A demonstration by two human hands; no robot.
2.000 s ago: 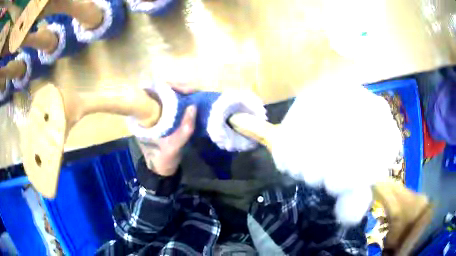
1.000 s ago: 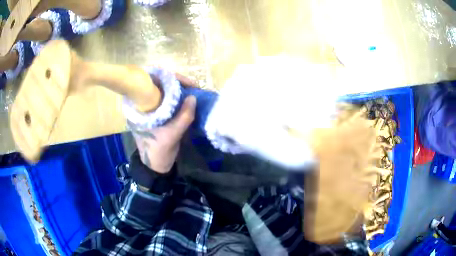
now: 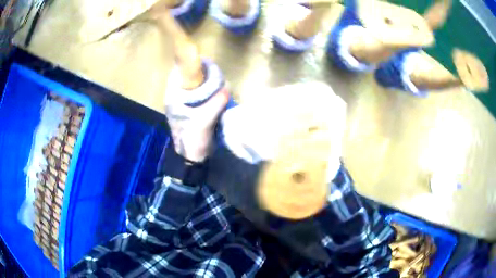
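A blue shorts piece with white fluffy cuffs and two tan legs is held between my hands over the table's near edge. My left hand [image 3: 196,122], bare, grips it near the left cuff [image 3: 204,87]; that leg points up-left to a pale sole [image 3: 117,19]. My right hand [image 3: 304,106], in a white glove, is blurred and overexposed at the other leg, whose sole [image 3: 293,190] faces me. The glove's fingers are hard to make out.
Several shorts-and-leg assemblies [image 3: 375,49] stand along the back of the tan table [image 3: 391,141], beside a green belt [image 3: 470,38]. A blue crate [image 3: 81,146] with packed brown parts is left; another crate with loose legs [image 3: 410,252] is lower right.
The view has swung left, so the left crate and back row show more. The held piece has turned, its right sole now below the glove and its left sole at the upper left.
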